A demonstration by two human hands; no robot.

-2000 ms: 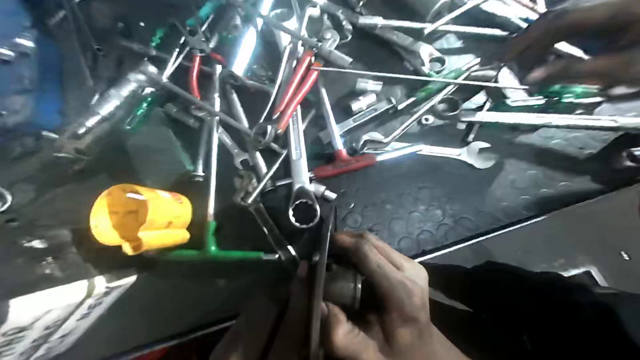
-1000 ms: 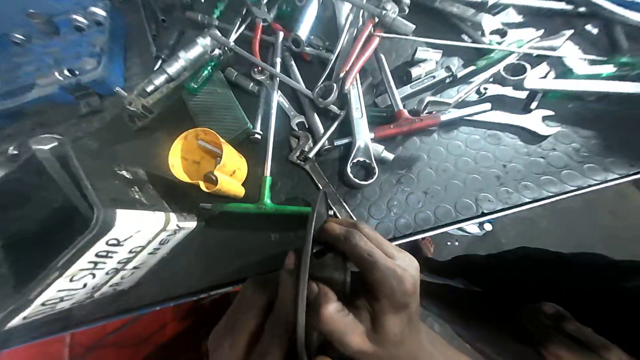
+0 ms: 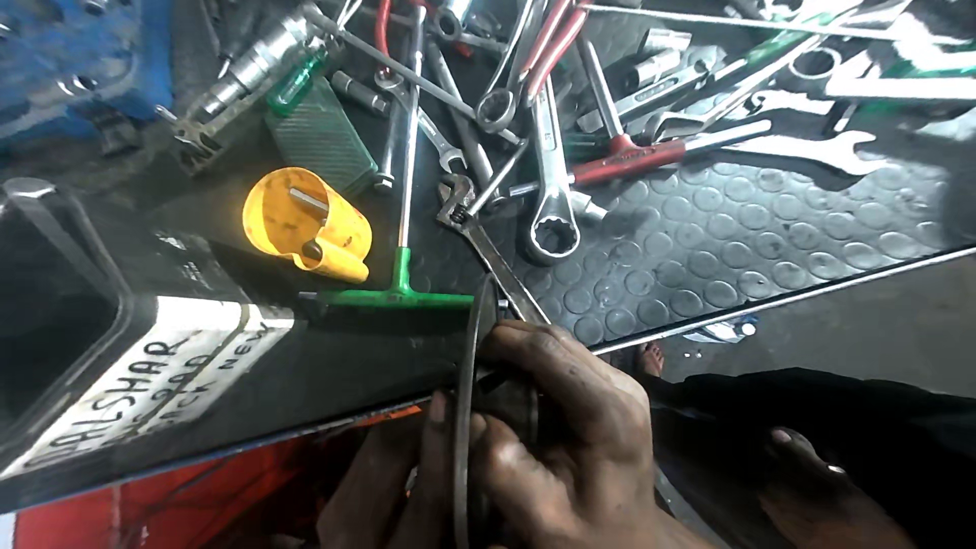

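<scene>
A dark, thin-edged round part (image 3: 465, 427), seen nearly edge-on, is held between both hands at the lower middle. My right hand (image 3: 572, 435) grips its right side around a dark cylindrical piece (image 3: 518, 404). My left hand (image 3: 389, 480) is on the left side, its fingers against the part and mostly in shadow. Just beyond the hands lies an adjustable wrench (image 3: 496, 259). To its left is a green T-handle tool (image 3: 400, 293), and to its right the ring end of a combination wrench (image 3: 553, 221).
A yellow plastic cup (image 3: 343, 229) holds small metal parts. Beside it are a green ribbed block (image 3: 324, 141) and a blue tool case (image 3: 84, 61). A red T-handle (image 3: 629, 162) lies among piled wrenches. The mat's metal edge (image 3: 762, 305) runs along the near side; a bare foot shows below.
Another person's hand at the upper right, there two seconds ago, is gone. Both hands still hold the part. The view has shifted, bringing the yellow cup nearer the middle.
</scene>
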